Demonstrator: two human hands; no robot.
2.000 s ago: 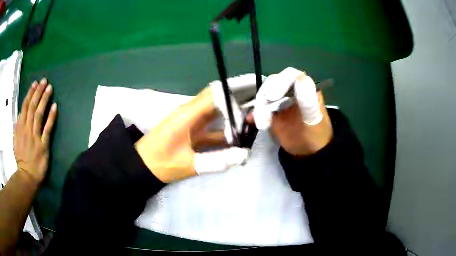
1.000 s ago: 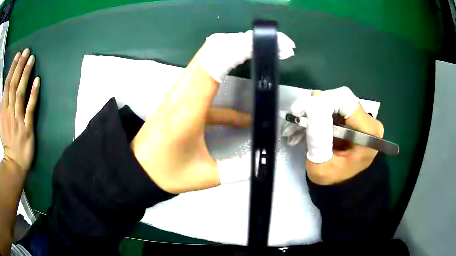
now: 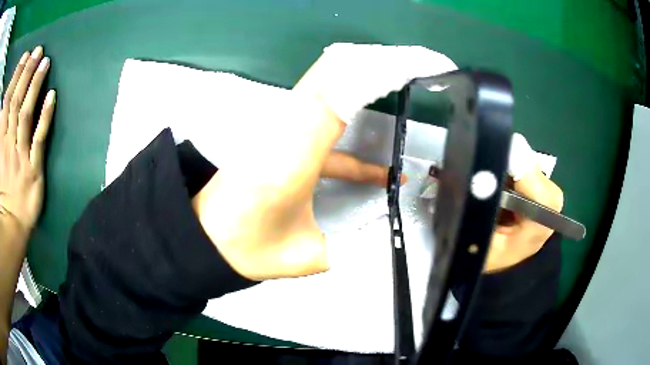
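Note:
The black phone middle frame (image 3: 479, 207) stands tilted above the white foam sheet (image 3: 171, 100), its broad side rail towards me. My left hand (image 3: 285, 185) holds it, with white-cotted fingers at its upper end and a bare finger reaching towards the thin rail. My right hand (image 3: 531, 214) is behind the frame on the right, partly hidden by it. It holds silver tweezers (image 3: 545, 215), whose flat rear end sticks out to the right. Whether the tweezers' tip touches the frame cannot be told.
Another person's bare hand (image 3: 25, 150) lies on the green bench (image 3: 235, 36) at the far left. A pale grey surface (image 3: 620, 285) is at the right, beyond the bench's dark edge. A white edge of something shows at the lower left (image 3: 28, 285).
The frame has turned from edge-on to an oblique view, showing its opening, and its near rail has moved right. My right hand and the tweezers have shifted slightly right and are now partly behind it.

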